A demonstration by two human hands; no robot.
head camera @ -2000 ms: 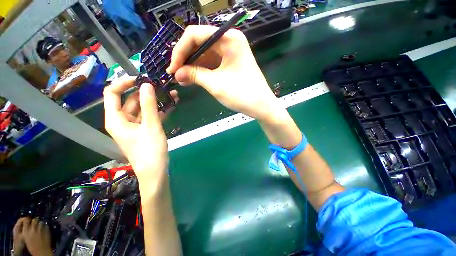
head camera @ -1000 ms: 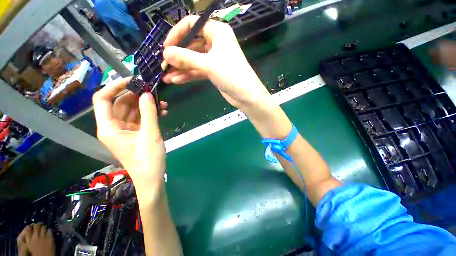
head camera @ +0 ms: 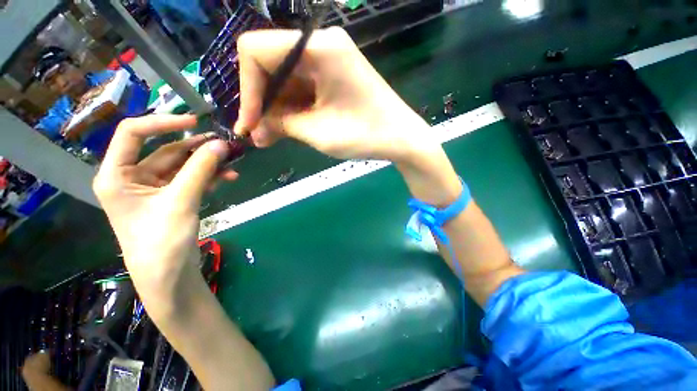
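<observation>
A small dark electronic module (head camera: 231, 150) with reddish glints is pinched between the thumb and fingers of my left hand (head camera: 157, 191), above the far side of the white strip. My right hand (head camera: 329, 99) grips a slim dark tool (head camera: 286, 70), slanting down to the left. The tool's lower end and my right fingertips are at the module; my fingers partly hide both, so contact is unclear. A blue wrist strap (head camera: 442, 212) is on my right wrist.
A black component tray (head camera: 604, 164) lies at right. Small parts (head camera: 449, 103) lie on the dark green belt (head camera: 367, 179) side. A white scrap (head camera: 250, 256) is on the green mat (head camera: 329, 282). Dark clutter fills lower left beside another person's hand (head camera: 42, 374). A person sits beyond the grey upright (head camera: 57, 160).
My left hand has moved left and turned, its fingers now pointing more to the right. My right hand has come closer to the left fingertips. The white scrap is now uncovered on the mat.
</observation>
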